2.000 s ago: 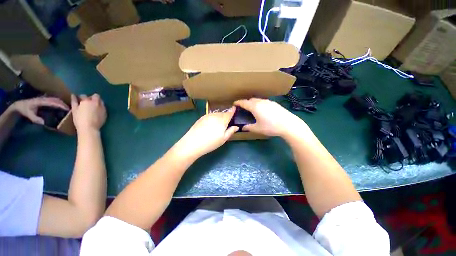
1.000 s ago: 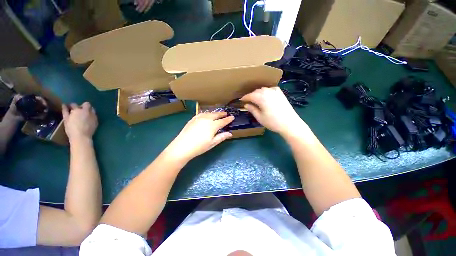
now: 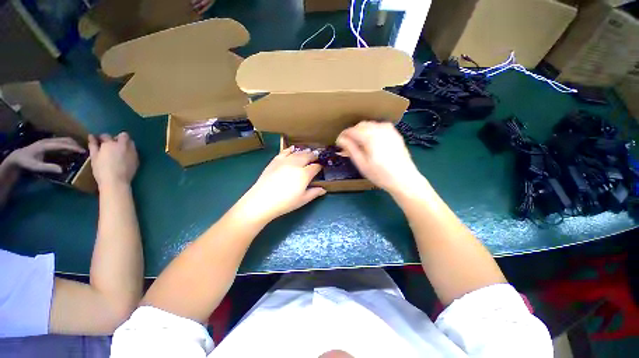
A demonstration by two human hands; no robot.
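A small brown mailer box point(image 3: 350, 185) lies in front of me with its lid point(image 3: 326, 73) standing open behind the tray. A black power adapter with its cable point(image 3: 336, 168) lies in the tray. My left hand point(image 3: 286, 178) rests over the tray's left part, fingertips on the contents. My right hand point(image 3: 377, 154) is over the right part, fingers bent at the black cable. My fingers hide part of the contents, so a grip on the cable cannot be made out.
Another open mailer box point(image 3: 214, 150) with a black adapter stands to the left. A co-worker's hands point(image 3: 112, 157) are at a box further left. Black adapter heaps point(image 3: 571, 171) lie at right. Large cartons point(image 3: 508, 35) and white cables point(image 3: 515, 66) are behind.
The adapter, earlier between both my hands, now lies in the tray. My right hand has shifted over the tray's right part. The co-worker's left hand has moved back onto their box.
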